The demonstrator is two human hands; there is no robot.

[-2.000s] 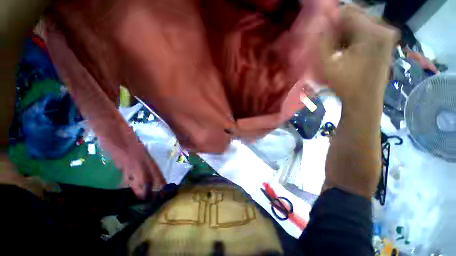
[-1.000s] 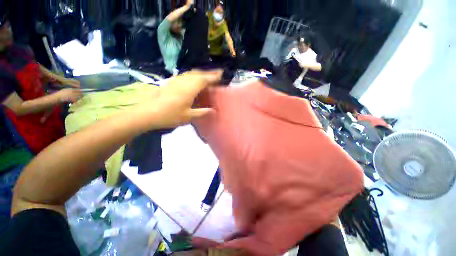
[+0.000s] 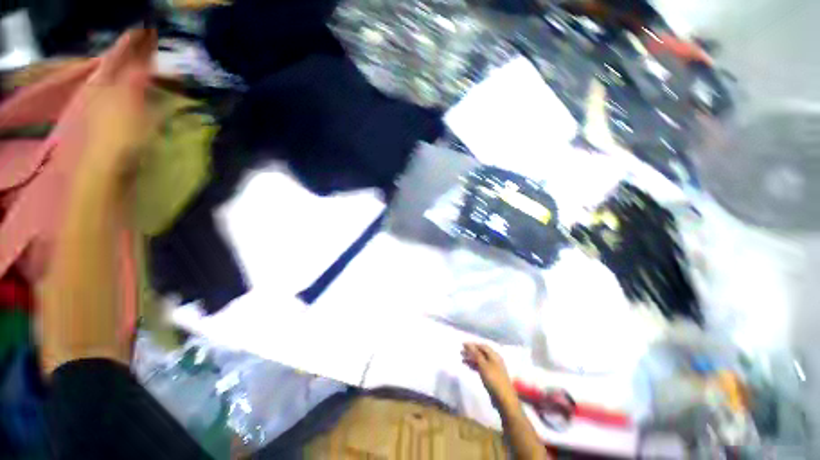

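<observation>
The coral garment (image 3: 54,153) hangs at the far left, partly cut off by the picture's edge. My left hand (image 3: 121,99) is blurred, raised at the upper left, and its fingers close on the coral cloth. My right hand (image 3: 484,358) is low over the white table's near edge, away from the garment. It looks empty with its fingers loosely apart.
Dark garments (image 3: 315,117) and an olive-green garment (image 3: 175,162) lie on the table. A bagged dark garment (image 3: 511,216) lies mid-table. Black hangers (image 3: 652,247), a fan (image 3: 773,175), and scissors (image 3: 555,406) on a red strip (image 3: 598,414) are at the right.
The coral garment has moved from the centre to the far left with my left hand. My right hand has come away from it and shows low at centre. The view has turned downward.
</observation>
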